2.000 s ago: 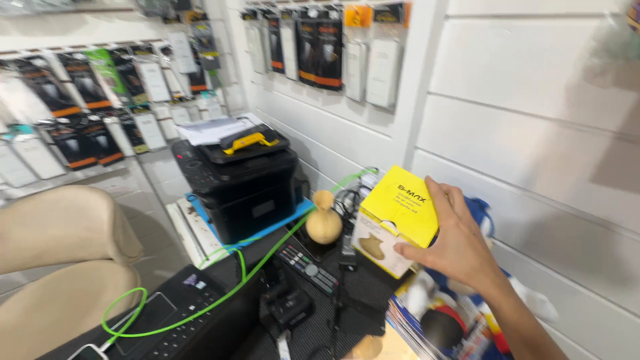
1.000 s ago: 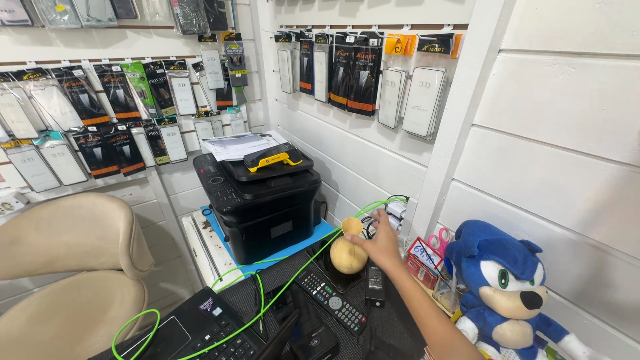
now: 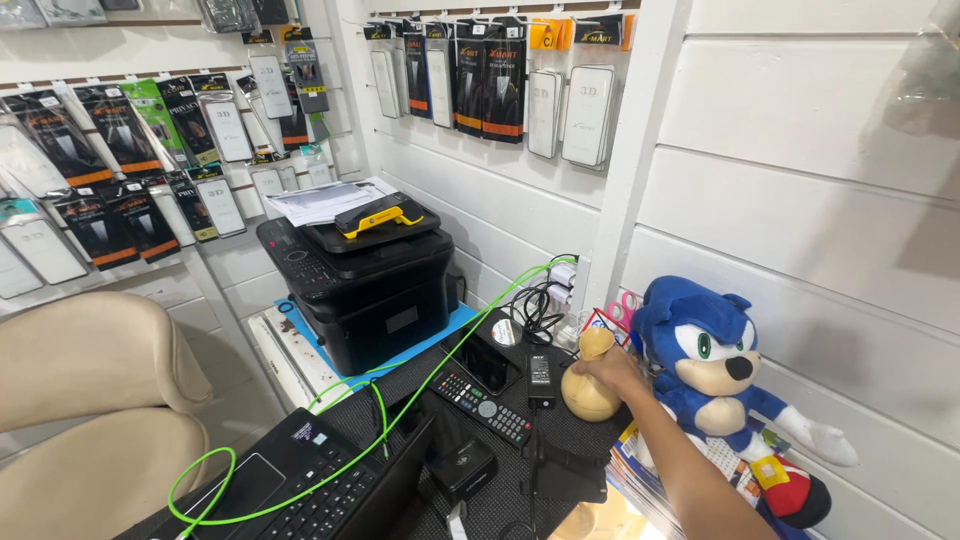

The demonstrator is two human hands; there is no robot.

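My right hand [image 3: 611, 369] grips the narrow neck of a tan gourd-shaped vase [image 3: 591, 396] on the black desk, its flared mouth showing above the fingers. Left of the vase lies a black power adapter [image 3: 540, 381], then a remote control [image 3: 484, 406] and a dark smartphone [image 3: 487, 360]. A blue plush hedgehog toy [image 3: 701, 360] sits just right of my forearm, on stacked papers. My left hand is out of the picture.
A black printer [image 3: 367, 292] stands on a blue sheet, with papers and a yellow-black device on top. A green cable [image 3: 420, 390] crosses the open laptop [image 3: 300, 480]. A small black box [image 3: 461, 469] and beige chair [image 3: 97, 382] are nearer. Packaged screen protectors hang on the walls.
The yellow box held two seconds ago is no longer in view. My right hand has gone to the vase, which now stands farther right, beside the adapter. The plush toy shows fully.
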